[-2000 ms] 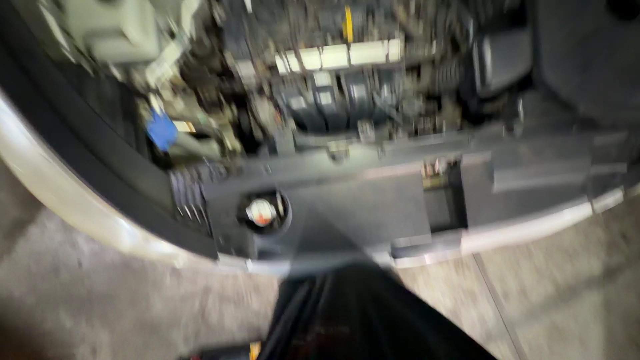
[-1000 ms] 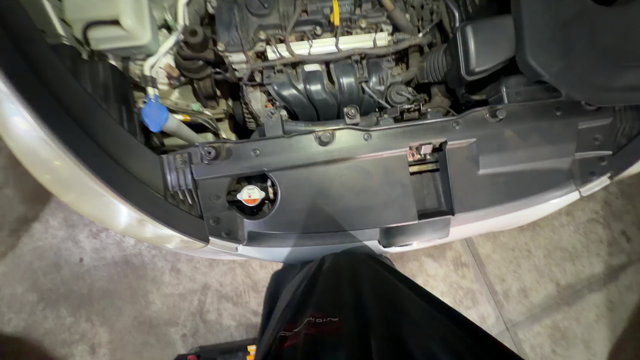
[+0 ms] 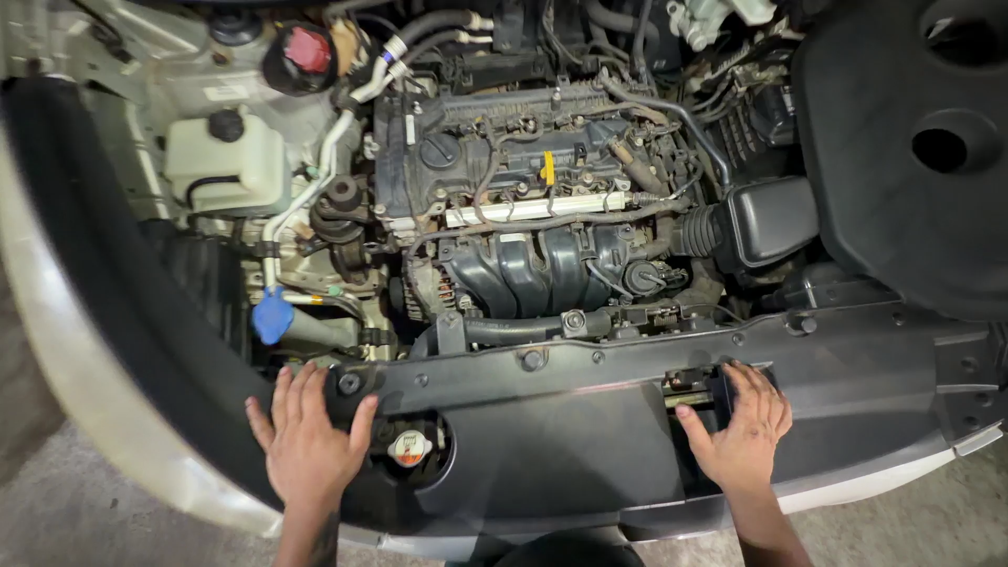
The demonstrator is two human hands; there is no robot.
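Note:
My left hand (image 3: 313, 441) rests with spread fingers on the left end of the black plastic radiator cover (image 3: 551, 449), holding nothing. Just right of its thumb, the radiator cap (image 3: 409, 447) shows through a round opening. My right hand (image 3: 740, 429) lies over the right edge of the hood latch opening (image 3: 683, 386), thumb apart from the fingers and nothing seen in its grasp. Behind the cover stands the engine, with a black oil filler cap (image 3: 439, 150), a yellow dipstick handle (image 3: 547, 168) and a black plastic intake manifold (image 3: 535, 272).
A blue washer filler cap (image 3: 273, 315) is behind my left hand. Farther back are a white plastic reservoir (image 3: 227, 161) and a red cap (image 3: 307, 49). At the right lie the air filter box (image 3: 772, 220) and a large black plastic cover (image 3: 890, 157). The pale front bumper (image 3: 866, 480) borders the near side.
Both my hands have come into view and are now on the radiator cover; neither earlier frame shows them. The view has shifted to take in more of the engine bay.

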